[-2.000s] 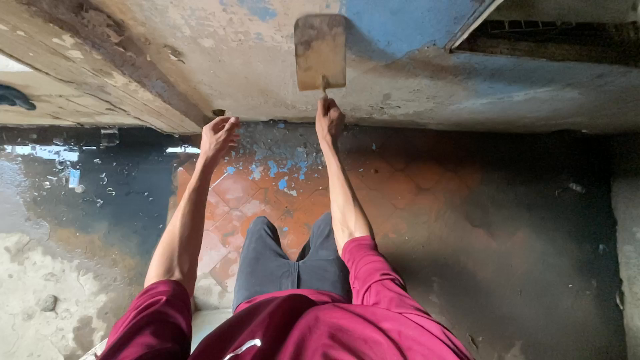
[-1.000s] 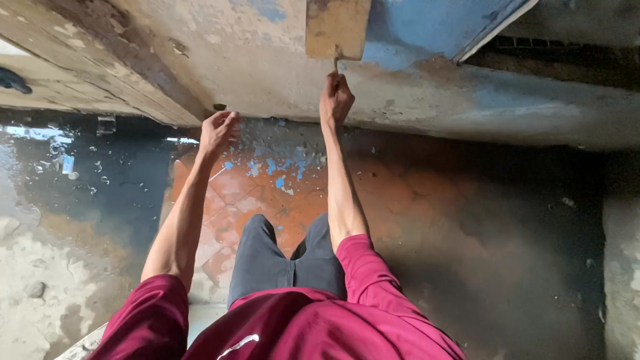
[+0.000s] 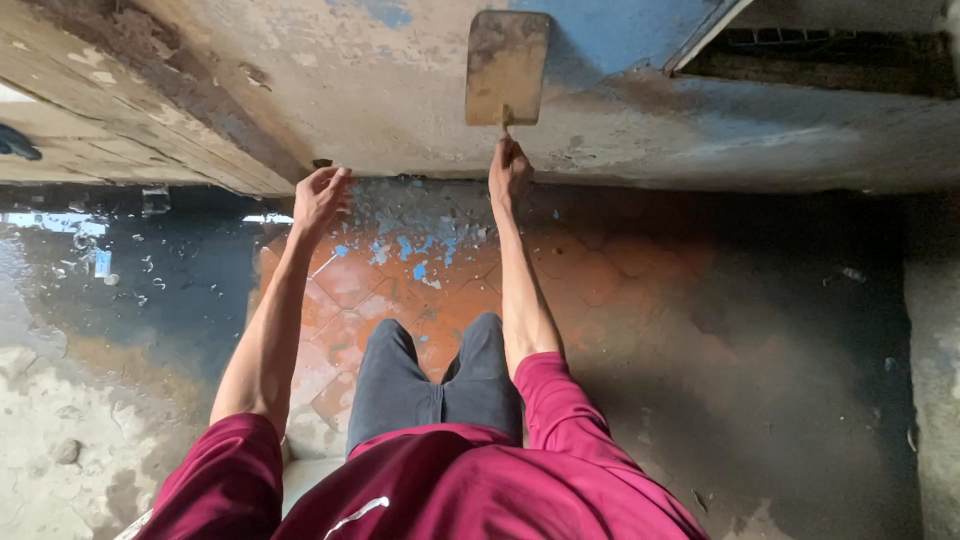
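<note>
My right hand (image 3: 511, 174) grips the handle of a broad, flat-bladed scraper (image 3: 506, 71), its blade worn and stained, pointing up against the peeling wall (image 3: 405, 112). Where exactly the blade's edge touches cannot be told. Out to the left, my left hand (image 3: 322, 196) is held with fingers loosely curled and nothing seen in it, near the foot of the wall beside a small dark hole (image 3: 322, 163). Blue paint flakes (image 3: 420, 270) lie scattered on the reddish floor tiles (image 3: 600, 262) between my two arms.
Dark standing water (image 3: 172, 292) with floating debris covers the floor at left. A small stone (image 3: 67, 451) rests on pale rough ground. A wooden beam (image 3: 180, 90) runs down the wall at left; a recess (image 3: 817, 60) with a pale edge is at upper right. Another wall (image 3: 934, 352) bounds the right side.
The scraper's blade sat higher in view one second ago, cut off by the top edge; my right hand has since come down with it. My left hand stays near the same spot.
</note>
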